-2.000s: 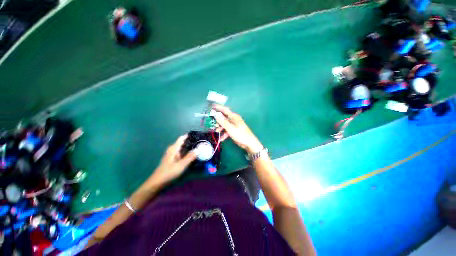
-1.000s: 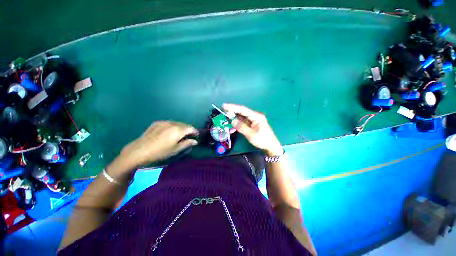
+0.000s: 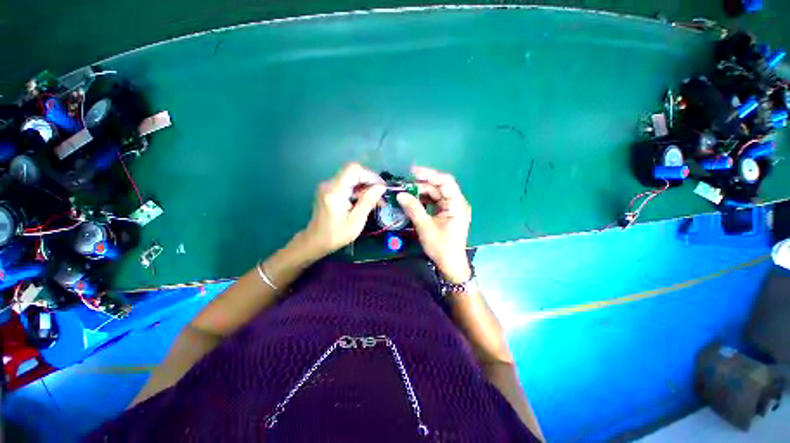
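A part-assembled unit (image 3: 392, 216) lies at the bench's near edge, close to my body. It shows a black housing, a silver-white disc and the round end of a blue battery cell (image 3: 394, 243). My right hand (image 3: 440, 216) holds a small green circuit board (image 3: 411, 188) between thumb and fingers at the unit's far side. My left hand (image 3: 345, 208) pinches thin wires beside the board with thumb and fingertips. The fingers hide most of the board and part of the housing.
Part-assembled units with blue cells and loose wires are piled on the left (image 3: 91, 235) and right (image 3: 671, 157). The green bench (image 3: 286, 95) has a raised pale edge at the back. A cardboard box (image 3: 736, 385) stands on the blue floor at right.
My left hand has moved right and forward, from beside the unit to the wires. My right hand has closed in over the unit. The pale flat piece at the board no longer shows.
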